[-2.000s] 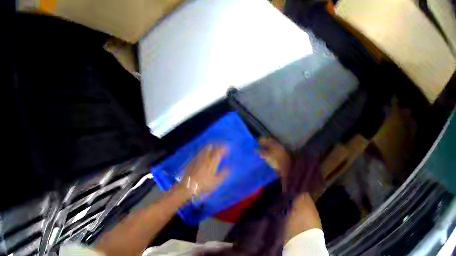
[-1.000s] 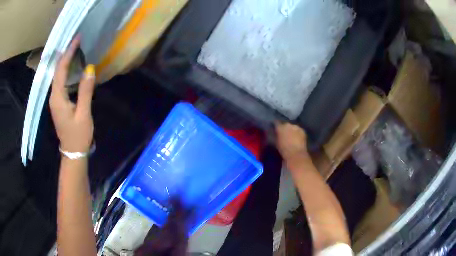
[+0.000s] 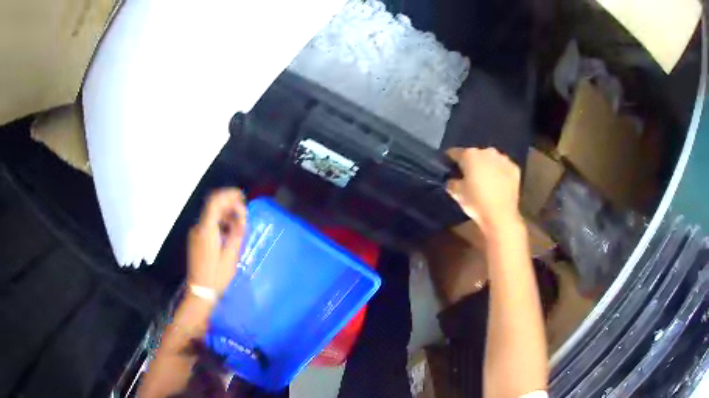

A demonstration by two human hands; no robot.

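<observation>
The black crate [image 3: 272, 151] has a labelled side facing me. Many small whitish rings [image 3: 373, 54] lie heaped on a pale sheet inside it. My right hand [image 3: 486, 183] grips the crate's rim at its right corner. An empty-looking blue tray [image 3: 291, 291] lies below the crate, in front of me. My left hand [image 3: 216, 241] is blurred at the tray's upper left edge with fingers curled. Whether it holds the tray cannot be told. Large white sheets [image 3: 179, 93] lean at the crate's left and cover part of it.
A red stool-like thing [image 3: 346, 342] shows under the tray. Open brown cartons [image 3: 602, 140] and clear plastic wrap [image 3: 595, 221] stand at the right. Stacked clear blister trays [image 3: 653, 311] curve along the lower right, and brown cardboard [image 3: 47, 58] is at the upper left.
My left hand has moved from the upper left to the tray's edge. The white sheets now spread over the upper left. The crate shows more of its labelled side; my right hand stays on its rim.
</observation>
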